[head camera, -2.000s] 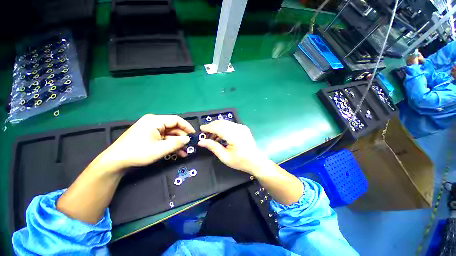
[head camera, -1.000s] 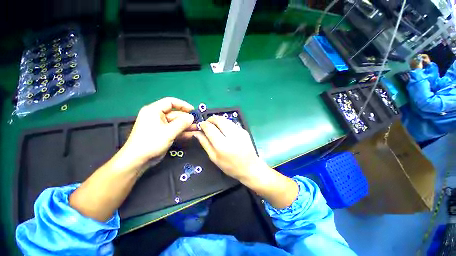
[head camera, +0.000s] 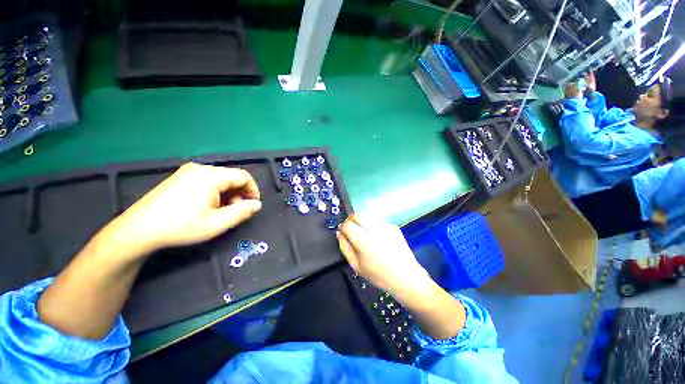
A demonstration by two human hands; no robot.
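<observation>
The long black compartment tray (head camera: 188, 289) lies in front of me. Several ring-faced dark parts (head camera: 309, 184) sit together in its right compartment. My right hand (head camera: 373, 246) is at that compartment's right edge, with its thumb and finger on a small dark part (head camera: 332, 223). My left hand (head camera: 190, 206) is over the middle of the tray, its thumb and fingers curled close together; whether it holds anything I cannot tell. A small group of ringed parts (head camera: 246, 253) lies in the tray below my left hand, and one small pale ring (head camera: 228, 298) lies near the front edge.
A bag of gold-ringed parts (head camera: 28, 90) is at the far left, with a loose gold ring beside it. Behind are an empty black tray (head camera: 188, 52) and a metal upright (head camera: 314, 45). A neighbour's tray (head camera: 499, 154), cardboard box (head camera: 537, 247), blue basket (head camera: 469, 251) and people are at right.
My hands were together over the tray; now they are apart. My right hand has moved to the right compartment with a part, uncovering its parts. The view has shifted right.
</observation>
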